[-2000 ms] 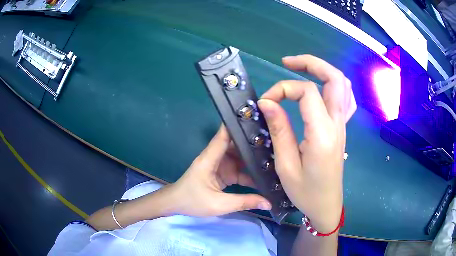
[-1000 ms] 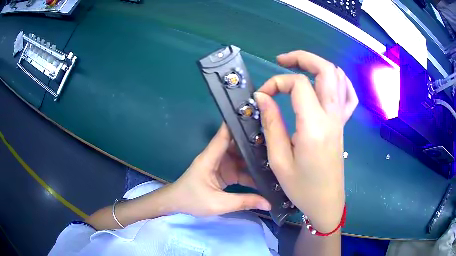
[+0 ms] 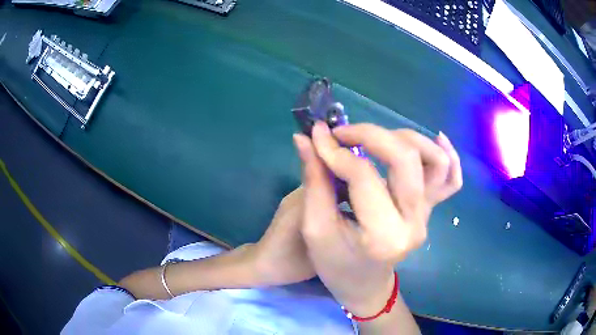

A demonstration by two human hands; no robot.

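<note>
A dark grey bar fixture stands tilted in front of me, seen nearly end-on. Its far end shows above the fingers, with one round part near that end. My right hand closes its thumb and fingers around the upper part of the bar. My left hand is behind and below it, mostly hidden by my right hand, and its fingertips do not show. The bar's lower part is hidden too.
A silver metal frame fixture lies at far left. A lamp box with a violet-white glow stands at right. Small bits lie on the green mat. A perforated black tray and white paper are at the back right. A dark stick lies far right.
The bar has turned from showing its row of seats to nearly end-on. My right hand has moved left and down and now grips the bar. The view has shifted slightly.
</note>
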